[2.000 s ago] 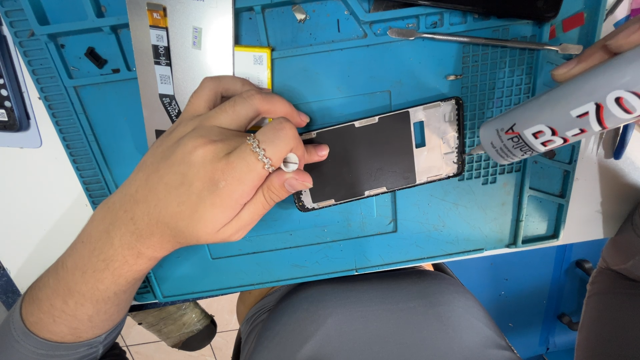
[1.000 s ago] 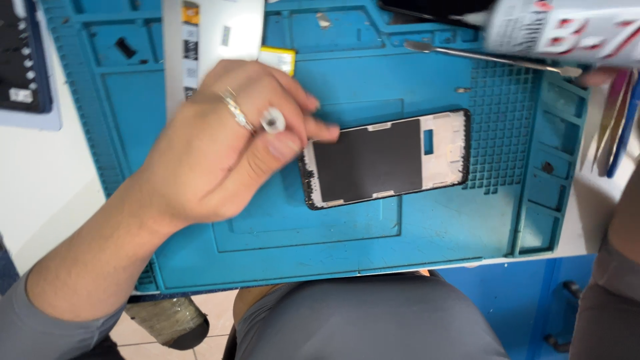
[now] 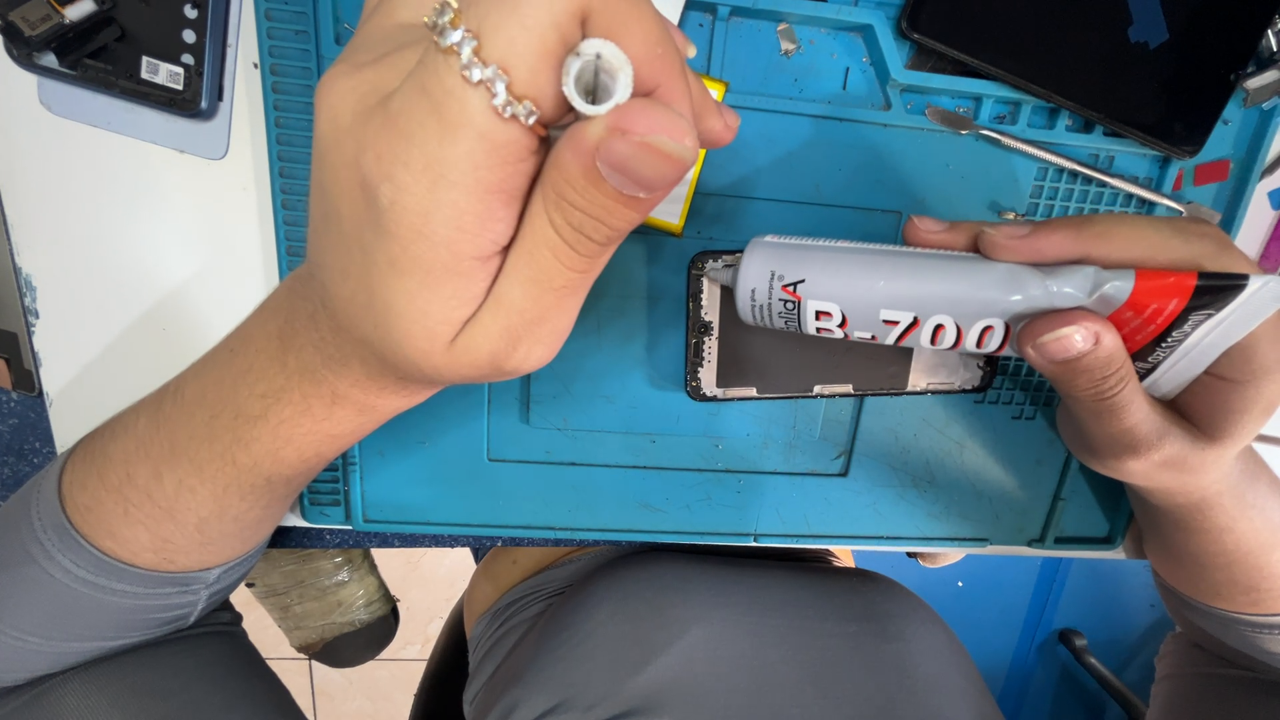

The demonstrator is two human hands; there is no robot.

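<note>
My left hand (image 3: 480,190) is raised over the left part of the mat, pinching a small white cap (image 3: 598,77) between thumb and fingers, its hollow end facing the camera. A grey B-7000 glue tube (image 3: 880,300) lies sideways in my right hand (image 3: 1120,340), its nozzle pointing left at the upper left corner of a phone frame (image 3: 830,389). Whether the nozzle touches the frame cannot be told. The frame lies flat on the blue repair mat (image 3: 660,490), partly covered by the tube. A yellow-edged battery (image 3: 676,207) shows behind my left fingers.
A metal spudger (image 3: 1070,165) lies on the mat's upper right, below a dark phone screen (image 3: 1110,60). Red scraps (image 3: 1212,172) are near the right edge. An opened phone housing (image 3: 150,70) sits at the upper left beside the mat.
The glue tube has come from the upper right to over the phone frame in my right hand. The frame now lies at a different angle. My left hand still holds the cap.
</note>
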